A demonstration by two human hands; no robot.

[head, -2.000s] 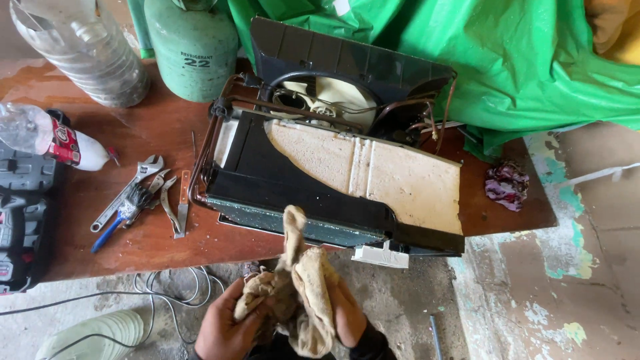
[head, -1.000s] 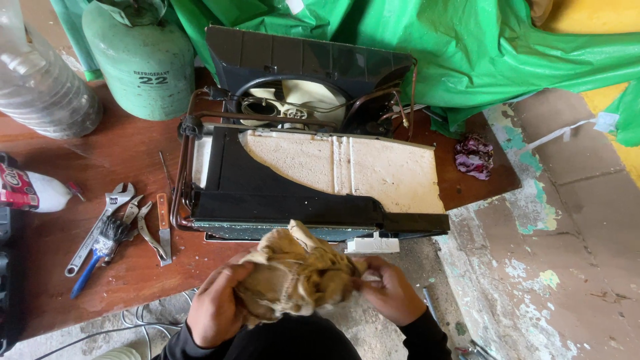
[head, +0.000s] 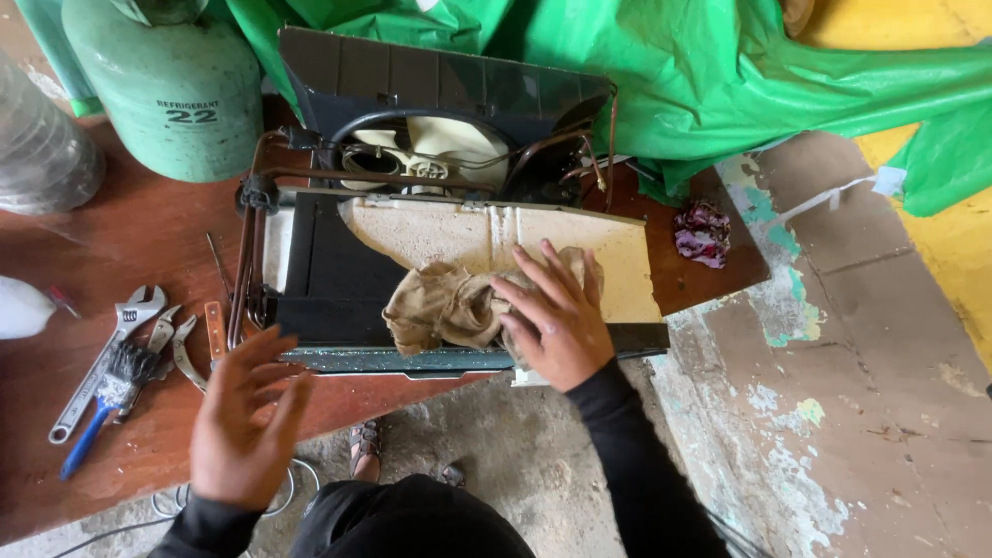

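Note:
A crumpled beige rag (head: 449,306) lies on top of an opened air conditioner unit, across its black casing (head: 341,279) and white foam panel (head: 581,232). My right hand (head: 554,325) rests on the rag's right part with its fingers spread; whether it grips the cloth cannot be told. My left hand (head: 248,418) is apart from the rag, in front of the unit's left corner, fingers spread and holding nothing. Behind the foam are a white fan (head: 457,147) and copper tubes (head: 252,232). A finned coil (head: 387,360) runs along the near edge.
Left on the wooden table (head: 139,240) lie an adjustable wrench (head: 105,364), a blue-handled brush (head: 108,395), locking pliers (head: 163,329) and a wooden-handled tool (head: 215,329). Behind stand a refrigerant cylinder (head: 170,93) and a plastic bottle (head: 39,147). A purple cloth (head: 701,235) lies right.
Both hands held the rag in front of the unit; now it lies on the unit under my right hand. My left hand has let go and moved left.

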